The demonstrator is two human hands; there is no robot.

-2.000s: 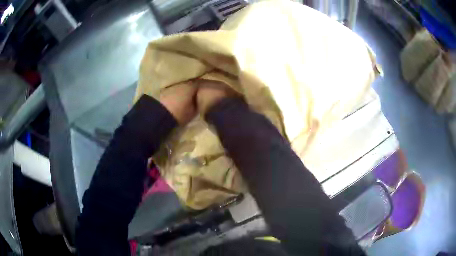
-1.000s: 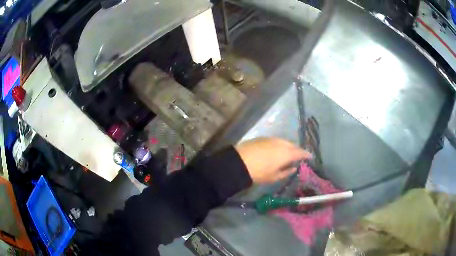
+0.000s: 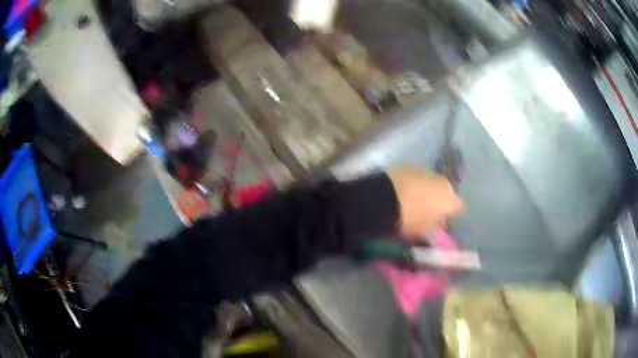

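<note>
My left hand (image 3: pixel 425 203) is blurred and reaches from the lower left over the grey metal hopper (image 3: pixel 504 203). Its fingers look curled, but whether they hold anything cannot be told. Bright pink material (image 3: pixel 414 288) lies in the hopper's bottom, just below the hand. A stick with a dark green end and white shaft (image 3: pixel 448 259) lies across the pink material, below the hand. A dark, blurred thing (image 3: pixel 451 162) shows on the hopper wall just above the hand. A tan sack (image 3: pixel 518 325) is at the hopper's lower right. My right hand is not in view.
Brownish machine parts (image 3: pixel 280 98) lie beyond the hopper's left edge. A pale panel (image 3: pixel 84 77) stands at the upper left. A blue tray (image 3: pixel 26 210) with a dark ring shape is at the far left. A yellow thing (image 3: pixel 252 344) shows at the bottom.
Both hands were at the sack earlier; my right hand has left the picture. My left hand went to the hopper and its fingers look more curled. The view has turned left.
</note>
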